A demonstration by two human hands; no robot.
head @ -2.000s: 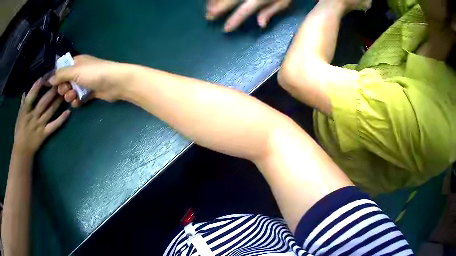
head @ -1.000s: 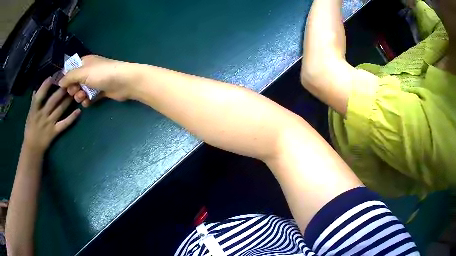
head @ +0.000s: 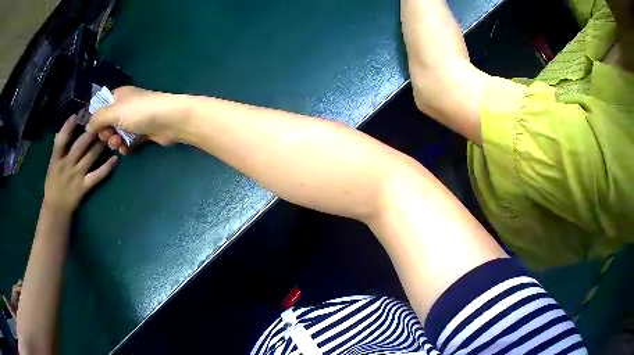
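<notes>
My right hand (head: 128,118) reaches in from the lower right on a bare arm with a striped sleeve. It is closed around folded white leaflets (head: 103,100) with faint grey print; their ends stick out above and below the fingers. My left hand (head: 69,177) lies at the left, palm down with fingers spread on the green mat. Its fingertips are close to the right hand's fingers, by a small pale slip edge; whether they touch it cannot be told.
The glossy dark green table (head: 174,229) runs diagonally. Black boxes (head: 66,76) are stacked at the upper left, just beyond my hands. A neighbour in yellow-green (head: 556,159) sits at the right, a forearm over the table. A red object (head: 291,298) shows by my striped shirt.
The neighbour's hand has left the top of the view. Both my hands appear slightly further right and lower, still close together, with the leaflets still in the right.
</notes>
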